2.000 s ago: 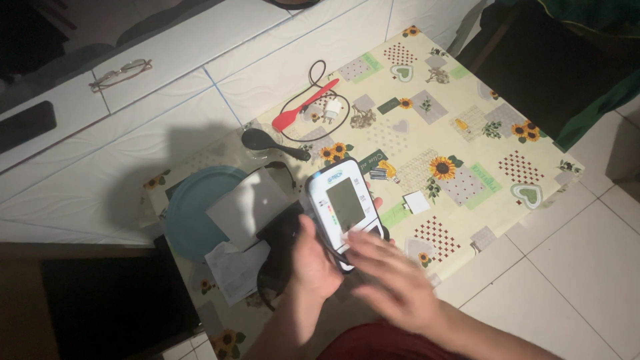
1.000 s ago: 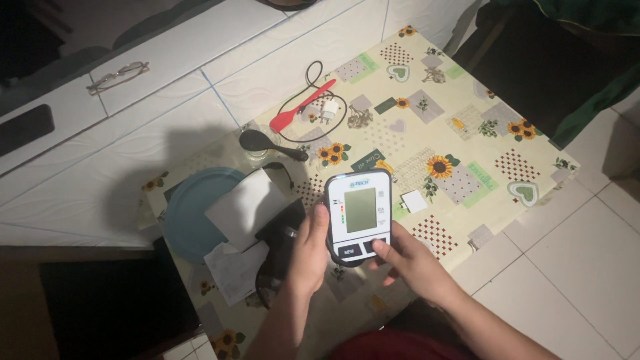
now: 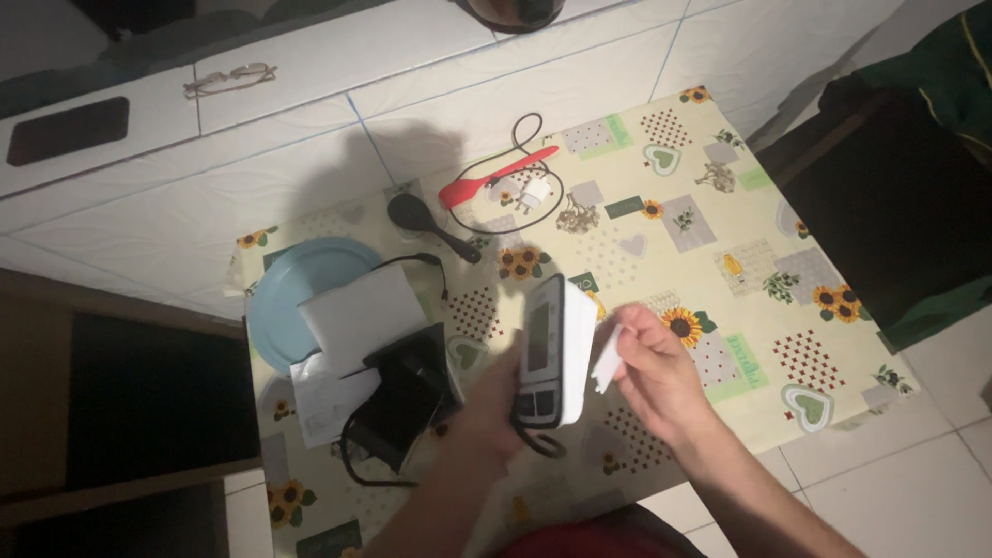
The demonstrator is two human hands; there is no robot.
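Note:
A white digital blood pressure monitor (image 3: 572, 353) with a grey screen and dark buttons is tilted on its side in my left hand (image 3: 488, 395), its screen facing left. My right hand (image 3: 659, 360), just right of the monitor, pinches a small flat white plastic piece (image 3: 610, 360), which looks like a battery cover. The side of the monitor toward my right hand is not seen clearly. A black tube (image 3: 542, 443) hangs below the monitor. Left of my left hand lies a black cuff (image 3: 403, 387), its tube curving around it.
On the flowered tablecloth (image 3: 775, 325) are a blue plate (image 3: 310, 287), a white box (image 3: 364, 318), folded paper (image 3: 329, 399), a black spoon (image 3: 430, 225), a red silicone spatula (image 3: 496, 177) and a white charger (image 3: 535, 194) with black cable. Eyeglasses (image 3: 232, 79) and a phone (image 3: 68, 130) lie on the tiled ledge.
The monitor has turned from screen-up onto its side. My right hand has come away from it to the right and now holds the small white piece.

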